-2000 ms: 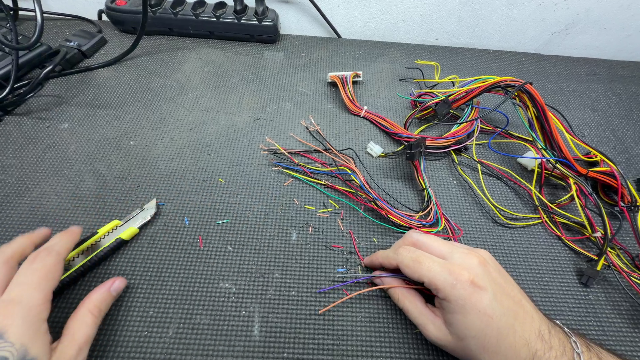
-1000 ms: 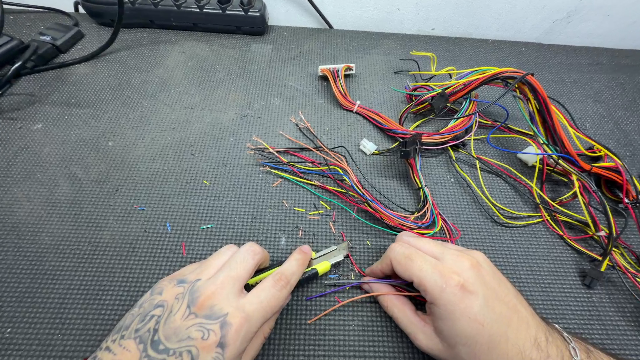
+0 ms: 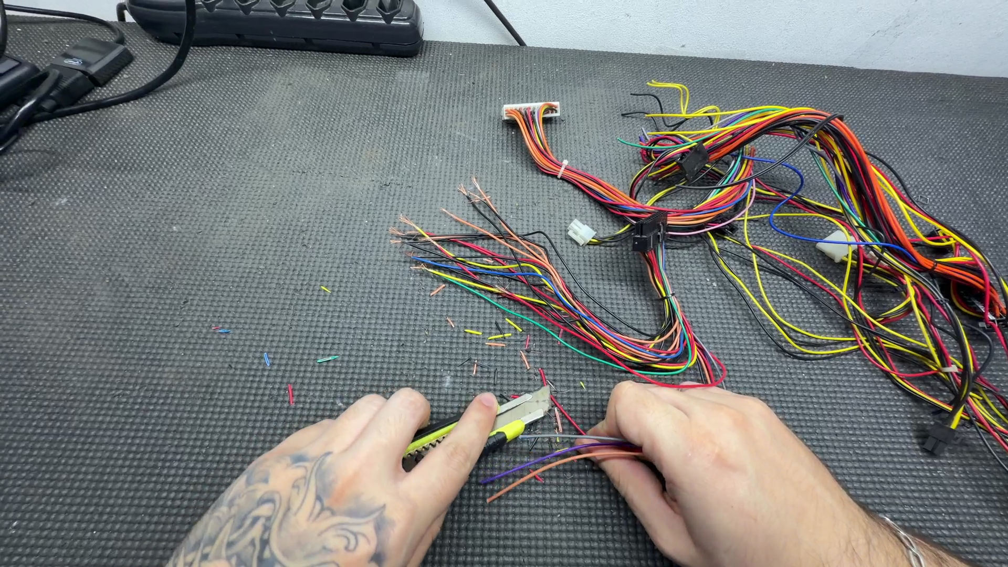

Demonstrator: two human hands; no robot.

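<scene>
My left hand (image 3: 354, 472) is closed around a yellow and black snap-off utility knife (image 3: 512, 419), index finger along its top. The knife's blade lies against or just over a red wire (image 3: 564, 413); contact cannot be told. My right hand (image 3: 709, 465) pinches the red wire together with a grey, a purple (image 3: 524, 465) and an orange wire (image 3: 535, 473), their ends pointing left. Behind the hands lies a fanned bundle of multicoloured wires (image 3: 551, 299), several with bare copper ends. Small cut bits of insulation (image 3: 496, 336) are scattered in front of it.
A larger wire harness (image 3: 858, 173) spreads over the right side of the black textured mat (image 3: 236, 205), with a white multi-pin connector (image 3: 532, 110), a black connector (image 3: 650, 232) and a small white connector (image 3: 581, 231). A black power strip (image 3: 291, 22) and black plugs (image 3: 87, 63) lie at the back left.
My left hand has taken hold of the utility knife, which lay on the mat at the left, and brought it right to the red wire. My right hand stays on the wires.
</scene>
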